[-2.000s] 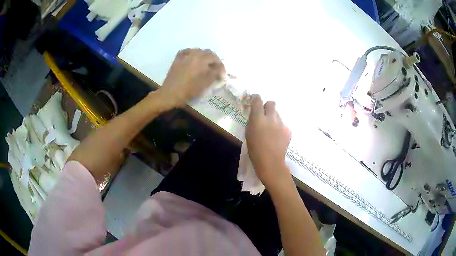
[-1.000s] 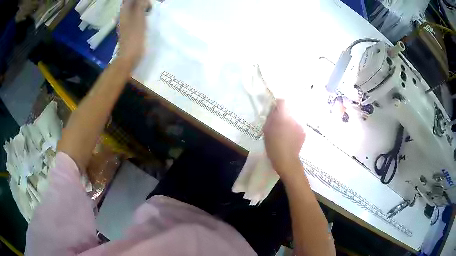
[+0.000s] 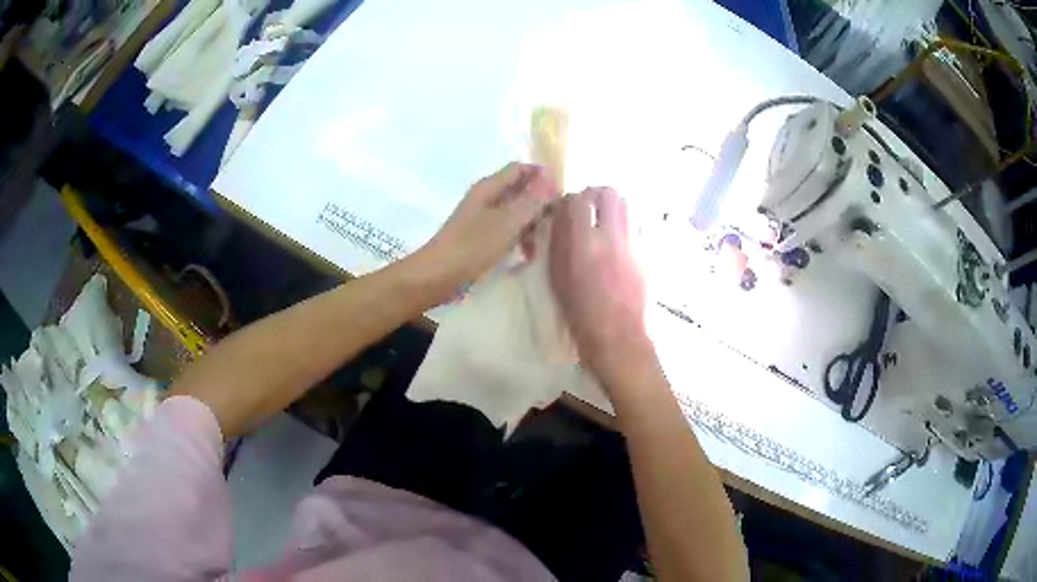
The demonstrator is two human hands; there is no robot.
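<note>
A cream fabric bundle (image 3: 495,341) hangs from my hands over the table's front edge, its lower end above my lap. A small tan piece (image 3: 549,134) sticks up beyond my fingers at the bundle's upper end. My left hand (image 3: 489,227) grips the bundle's upper end from the left. My right hand (image 3: 597,267) closes on it from the right, the fingertips of both hands close together. The exact finger hold is blurred by the lamp glare.
The sewing machine (image 3: 813,171) stands at right with its lamp (image 3: 721,180). Black shears (image 3: 861,362) and a small silver tool (image 3: 895,472) lie on the bed. A blue bin (image 3: 148,142) with fabric bundles is at upper left. More bundles (image 3: 80,398) lie at lower left.
My left hand has come back from the blue bin to beside my right hand. The bundle is now spread wider below my hands, and the tan piece shows above them.
</note>
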